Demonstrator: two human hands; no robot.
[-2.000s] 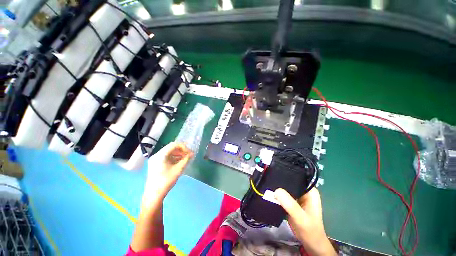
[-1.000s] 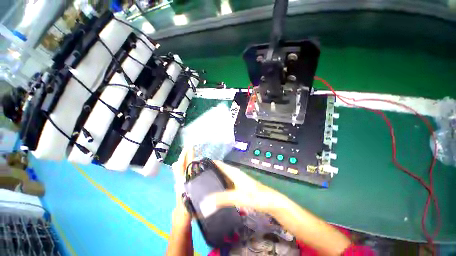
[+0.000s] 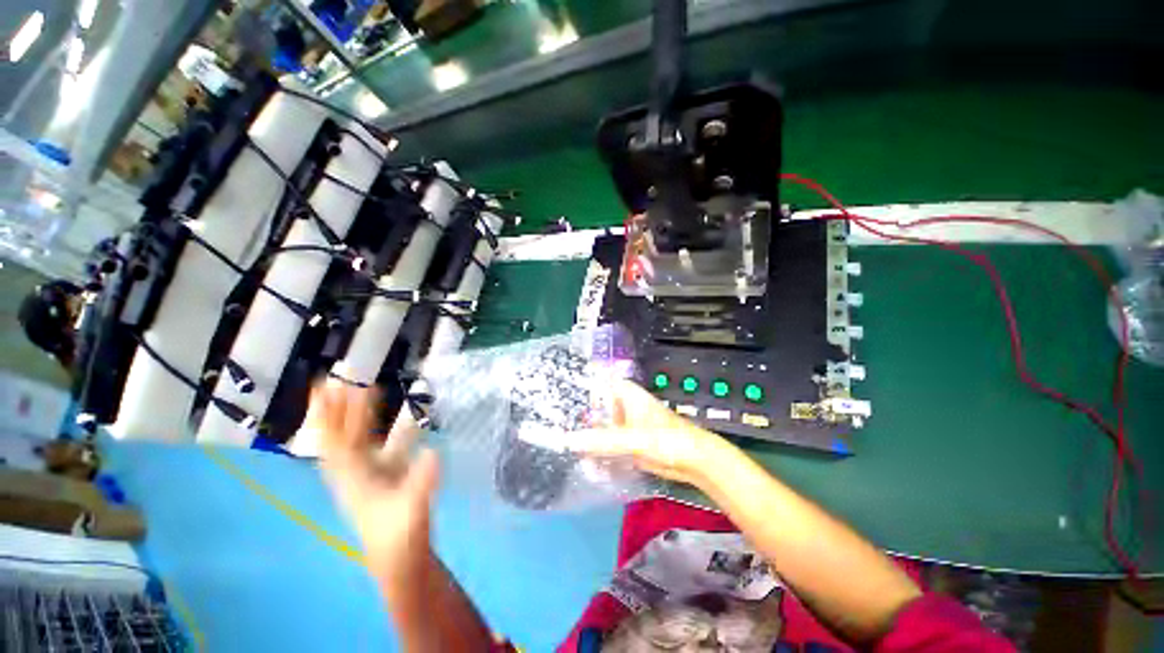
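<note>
A clear bubble bag point(image 3: 472, 396) is held in front of the test fixture's left front corner, with a dark unit point(image 3: 536, 466) showing through it. My right hand point(image 3: 645, 434) grips the bag and the unit from the right. My left hand point(image 3: 370, 466) is blurred, with fingers apart and holding nothing, left of the bag. The black test fixture point(image 3: 798, 332) has green buttons along its front. Its toggle clamp point(image 3: 689, 166) stands over a clear pressure plate point(image 3: 702, 262).
White foam trays point(image 3: 275, 313) with black cabled units stand slanted at the left. Red test wires point(image 3: 1008, 293) loop over the bench on the right. A bagged bundle point(image 3: 1142, 287) lies at the far right edge. Blue floor point(image 3: 300, 561) shows below the trays.
The black unit, bare in my hands before, is now inside the bubble bag. The bag has been lifted from the bench. My left hand has come off the unit and moved left.
</note>
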